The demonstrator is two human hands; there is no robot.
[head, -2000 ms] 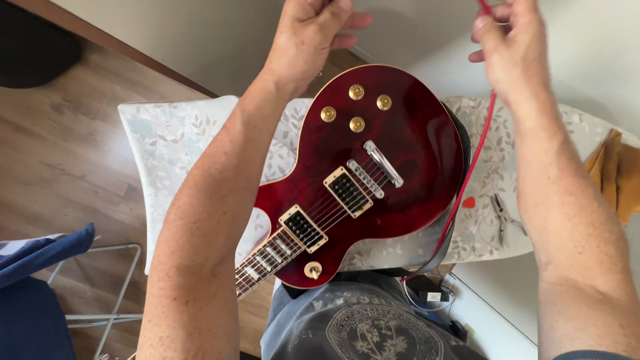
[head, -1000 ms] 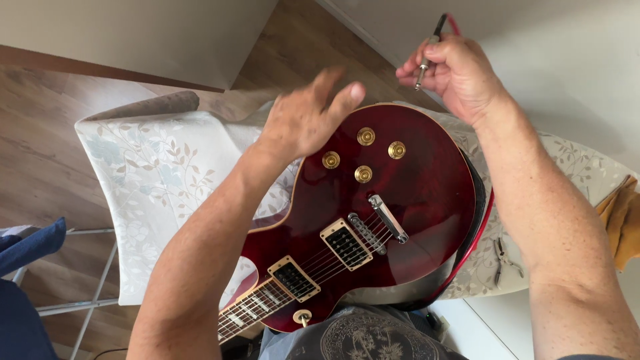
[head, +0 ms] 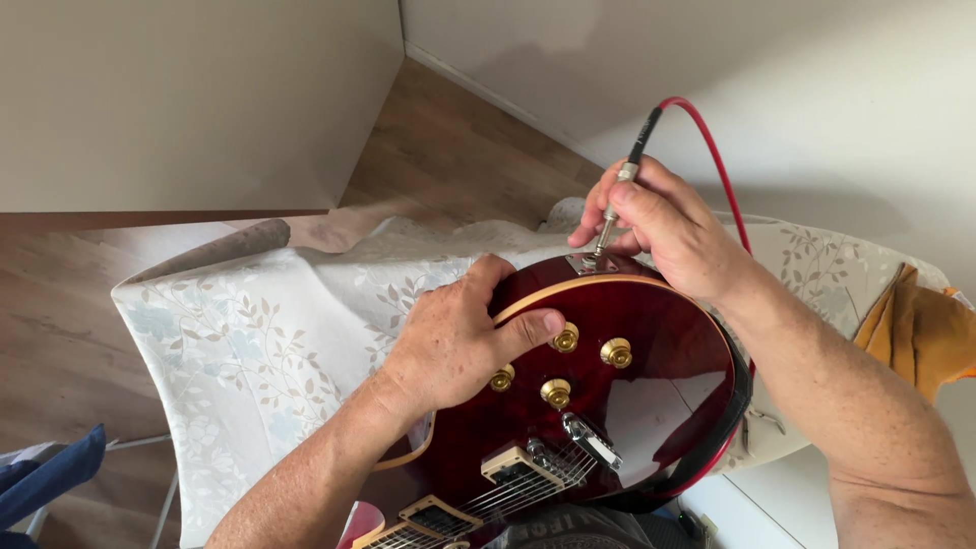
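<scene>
A dark red electric guitar (head: 656,412) with gold knobs and a chrome tailpiece is tilted so that its rim shows. My left hand (head: 457,335) grips the body's edge, thumb on the top near a knob (head: 564,337). Between the fingers and thumb of my right hand (head: 663,221) is the metal jack plug (head: 627,172) of a red instrument cable (head: 713,145). The plug's tip is at the output jack plate (head: 591,264) on the rim; whether it has entered the socket I cannot tell. A black strap (head: 724,427) runs along the guitar's lower end.
Under the guitar is a board with a leaf-patterned cloth cover (head: 229,343). Pliers (head: 751,427) and a mustard-brown cloth (head: 911,332) lie at the right. Pale walls (head: 762,69) stand behind, and blue fabric (head: 53,476) hangs at the lower left.
My left hand has come down onto the guitar's edge, where before it was in the air. My right hand has brought the plug down to the jack plate. The guitar's rim has turned into view.
</scene>
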